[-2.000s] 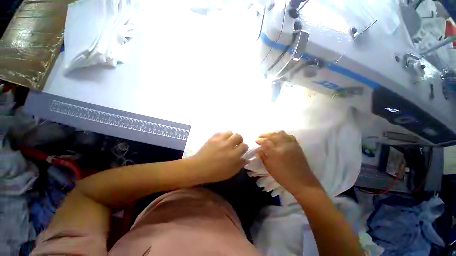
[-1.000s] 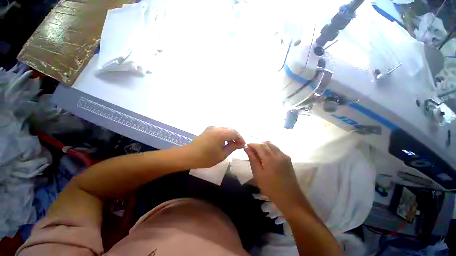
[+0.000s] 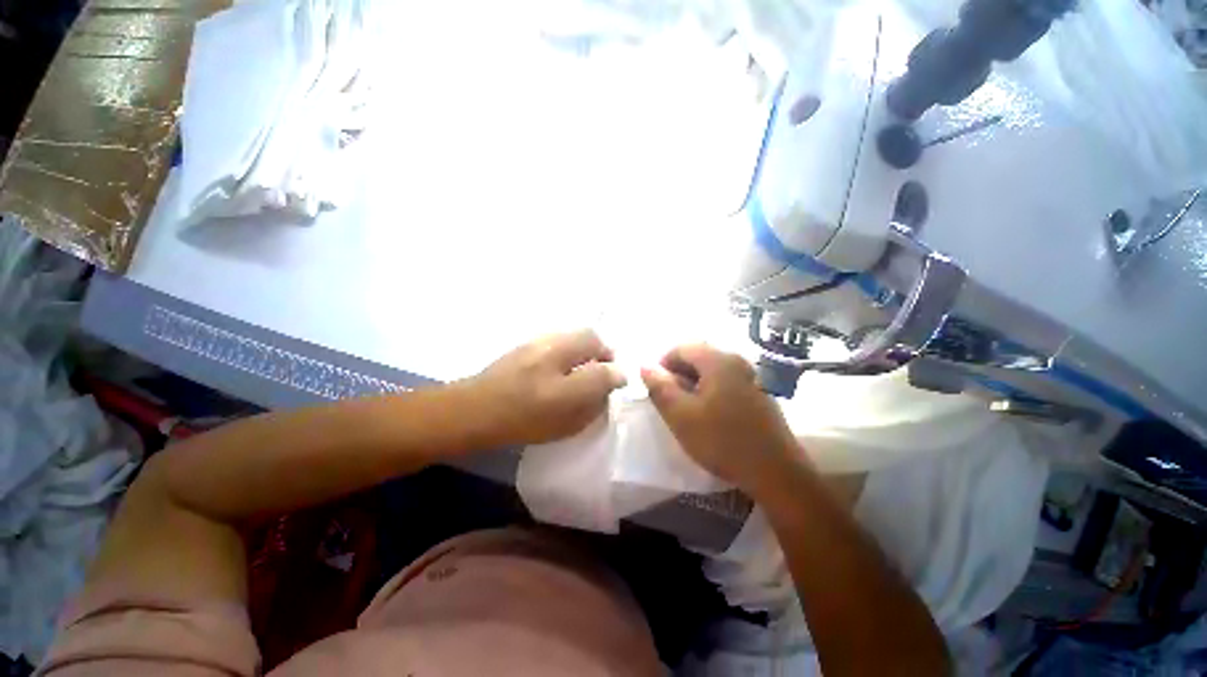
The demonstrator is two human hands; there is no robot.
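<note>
A small white fabric piece [image 3: 612, 463] hangs over the table's front edge below both hands. My left hand [image 3: 563, 386] pinches its upper edge from the left. My right hand [image 3: 708, 403] pinches it from the right, a small gap from the left hand. The fingertips are partly washed out by glare. The sewing machine head [image 3: 827, 172] stands just right of and behind my right hand, with a curved metal loop [image 3: 920, 311] on its front. The needle and presser foot cannot be made out clearly.
Sewn white pieces [image 3: 946, 516] hang off the table edge right of my right hand. A stack of white strips [image 3: 258, 126] lies upper left beside a brown taped carton [image 3: 93, 126]. The grey ruler-marked table edge [image 3: 252, 355] runs along the front. Cloth heaps [image 3: 60, 437] lie at far left.
The small piece, earlier hanging as two separate flaps, now hangs as one broader piece between the hands. The hands are slightly apart. The view has shifted, and the machine head appears larger.
</note>
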